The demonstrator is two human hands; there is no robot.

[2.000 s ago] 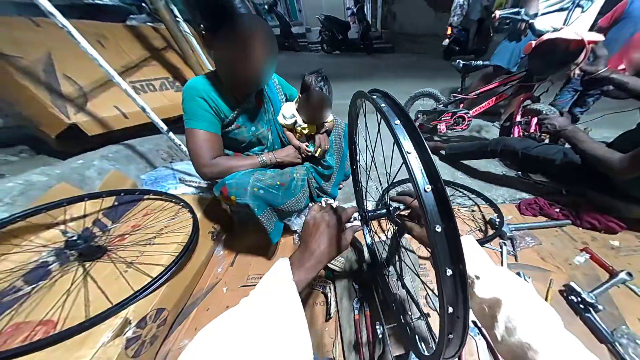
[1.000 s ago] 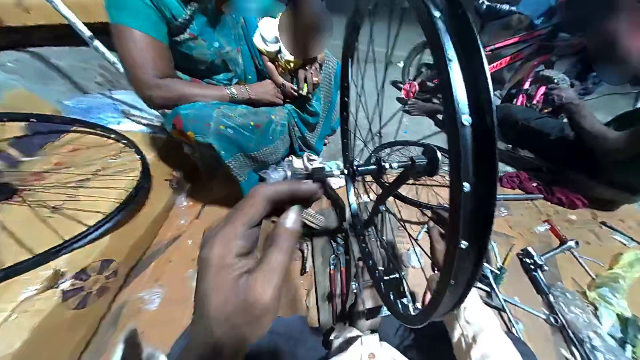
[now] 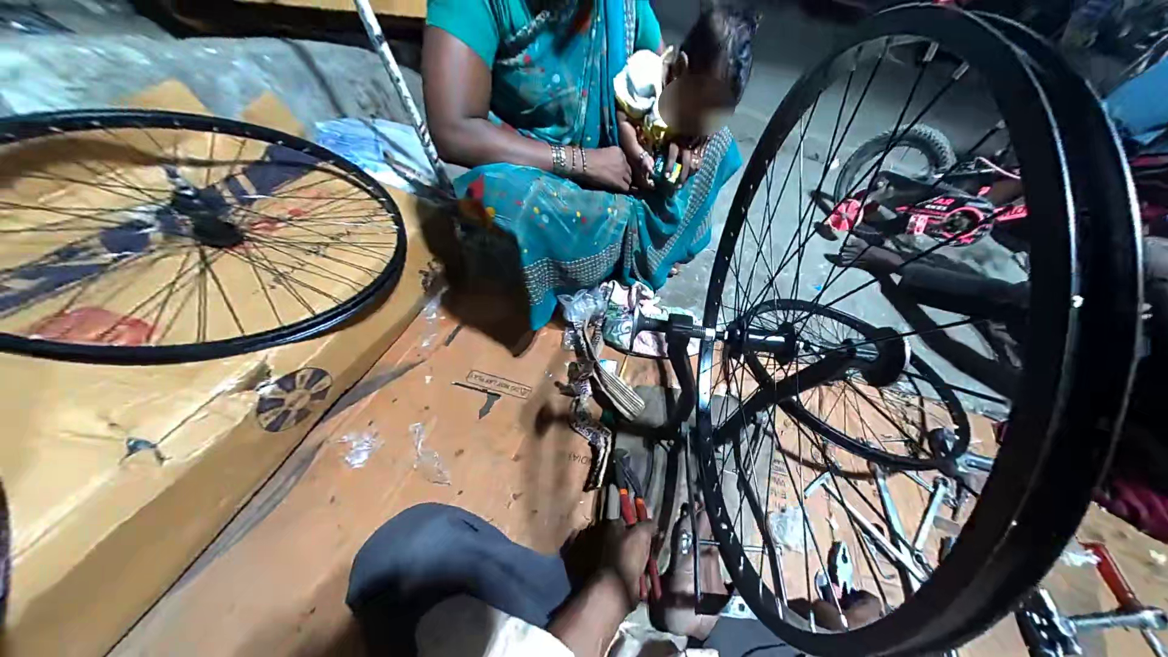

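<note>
My left hand (image 3: 622, 552) is low in the middle, at the red handles of a pair of pliers (image 3: 628, 505) on the cardboard; its fingers are too dark to show a grip. Behind the lower rim, a patch of skin (image 3: 849, 610) shows beside a metal tool; I cannot tell whether it is my right hand. A black spoked bicycle wheel (image 3: 1075, 301) stands upright at the right, its hub axle (image 3: 771, 342) held in a black truing stand (image 3: 683, 374). A smaller black ring or rim (image 3: 949, 392) shows through its spokes.
Another spoked wheel (image 3: 399, 246) lies on a cardboard box (image 3: 228, 511) at the left. A seated person (image 3: 584, 219) holds a child (image 3: 721, 55) ahead. Several wrenches (image 3: 890, 511) and a red-handled tool (image 3: 1111, 575) lie right. A pink-and-black bicycle (image 3: 958, 219) is beyond the wheel.
My left hand has moved from beside the wheel's axle down to the pliers. My right hand, at the hub two seconds ago, has left it. The view has tilted down.
</note>
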